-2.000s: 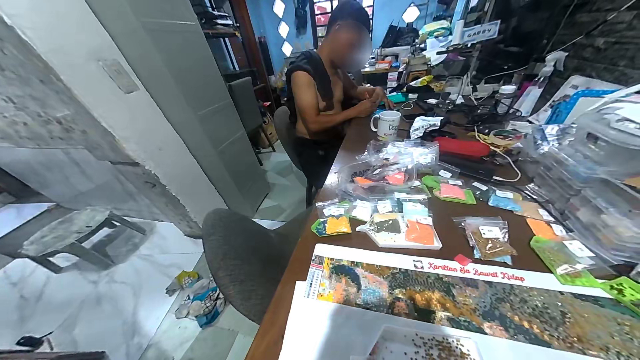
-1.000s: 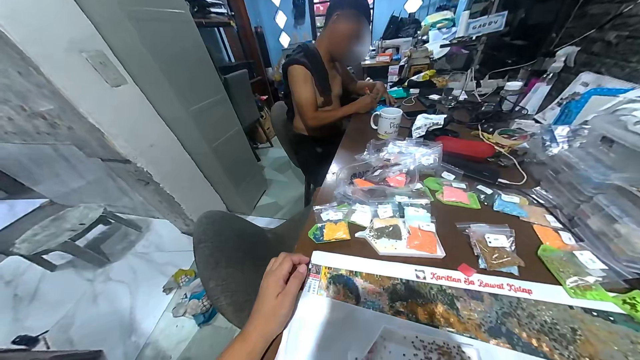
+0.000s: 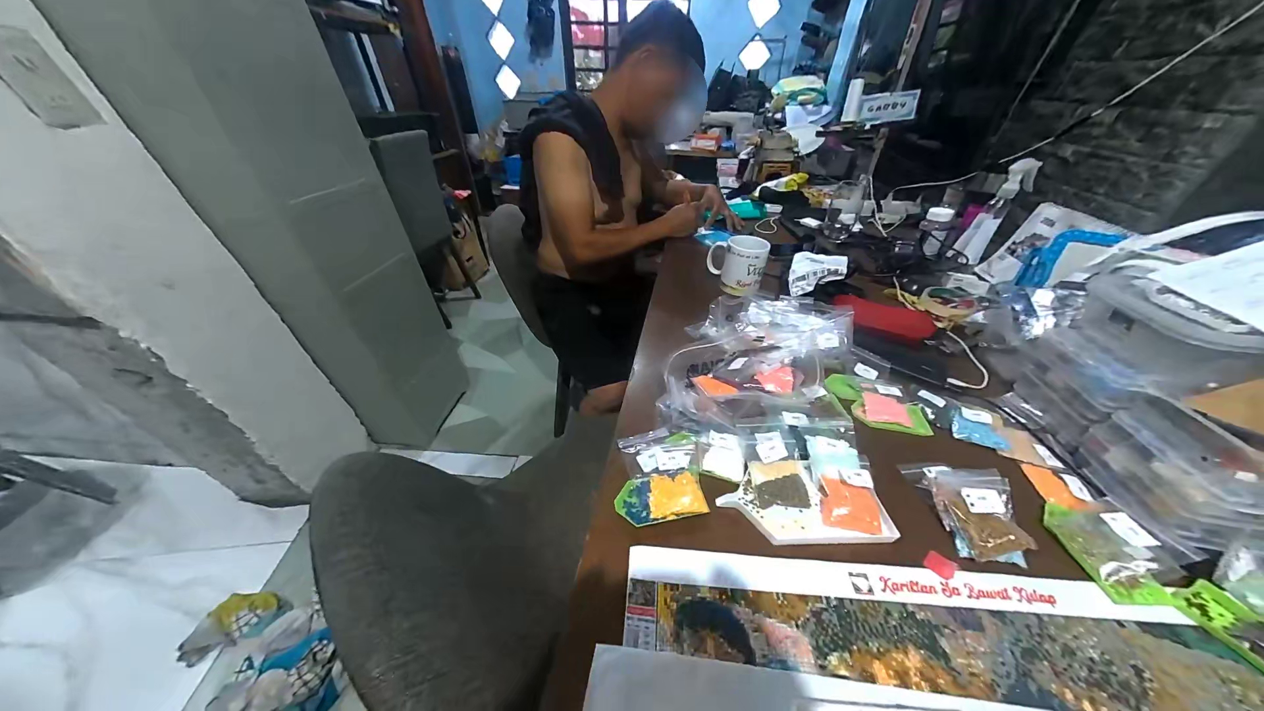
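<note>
Neither of my hands is in the head view. A printed picture sheet (image 3: 889, 632) with red lettering on its white border lies along the table's near part. White paper (image 3: 711, 681) covers its lower left. Just beyond the sheet, a white tray (image 3: 790, 528) bears small zip bags, among them a bag of orange beads or drills (image 3: 851, 506). A bag of yellow bits (image 3: 676, 494) lies left of it, on a green tray. A bag of brown bits (image 3: 987, 518) is to the right. A small red piece (image 3: 940, 565) touches or nearly touches the sheet's upper border.
Clear plastic cases (image 3: 1165, 454) are stacked at the right. A white mug (image 3: 741, 265) and a red pouch (image 3: 887, 318) stand farther back. Another person (image 3: 602, 188) sits at the table's far left side. A grey chair (image 3: 425, 573) is at the near left.
My left hand, on the left edge of the sheet one second ago, has gone out of view. The view has shifted, and the dish of loose bits is no longer seen.
</note>
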